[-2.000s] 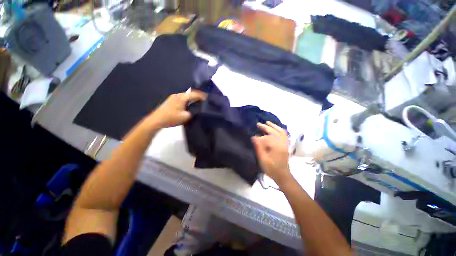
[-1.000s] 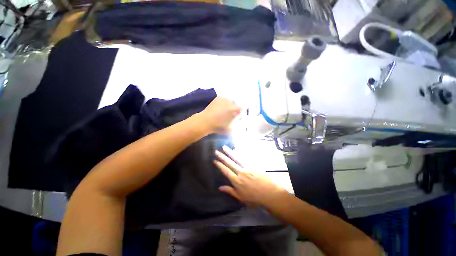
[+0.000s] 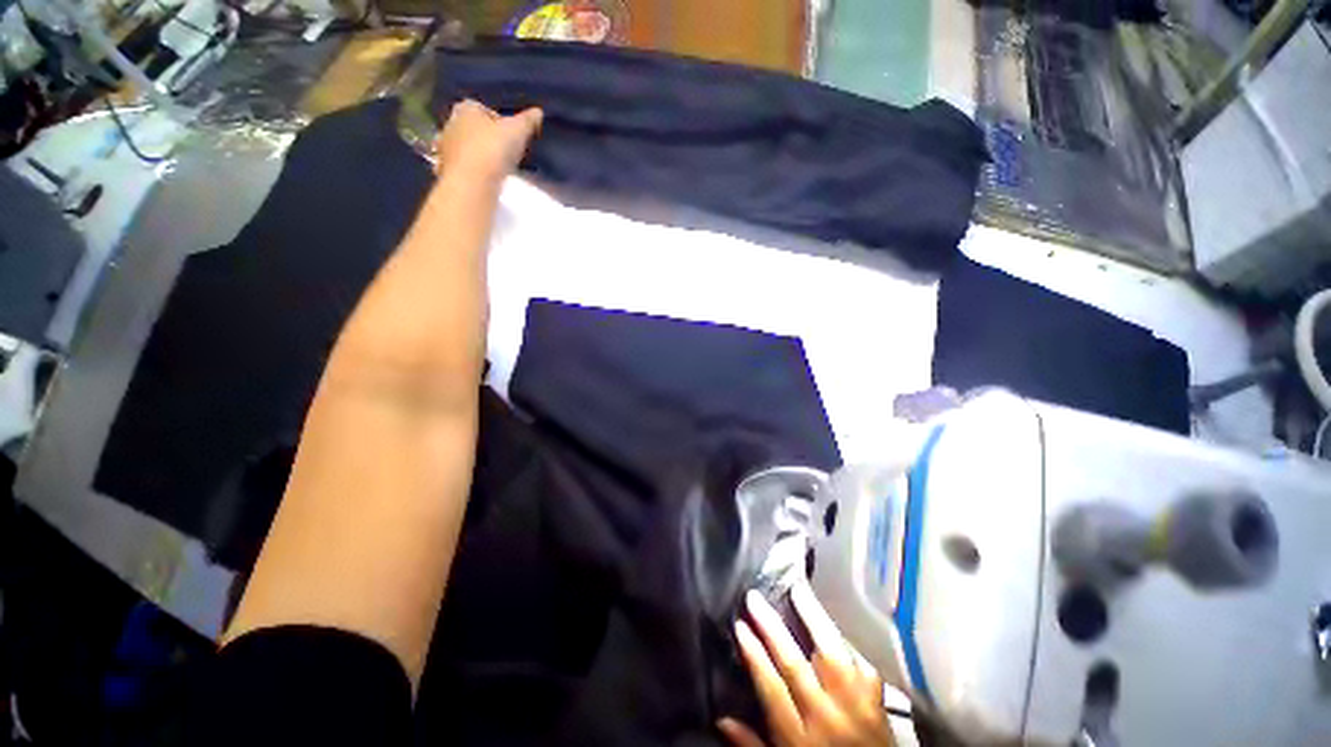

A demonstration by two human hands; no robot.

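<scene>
Dark cloth point(image 3: 584, 584) lies left of the machine head, spread and folded toward the bottom edge, with its straight-edged far part point(image 3: 672, 372) flat on the white table. My right hand point(image 3: 818, 679) rests on this cloth beside the shiny metal guard point(image 3: 781, 533), fingers spread and palm down, cut off by the bottom edge. My left arm reaches far forward over the cloth. My left hand point(image 3: 486, 142) is at the left end of the long folded dark bundle point(image 3: 730, 146), fingers curled; whether it grips the cloth cannot be told. The needle area is hidden.
The white machine head point(image 3: 971, 555) with a blue stripe and grey knob point(image 3: 1219, 537) fills the lower right. A flat dark cut panel point(image 3: 278, 292) lies at left, partly under my arm. Another dark piece point(image 3: 1058, 343) lies behind the machine head. A white box-like object point(image 3: 1263, 197) stands at back right.
My left hand has left the cloth near the needle and reached forward to the rear bundle. My right hand stays on the cloth by the machine. The view has shifted toward the back of the table.
</scene>
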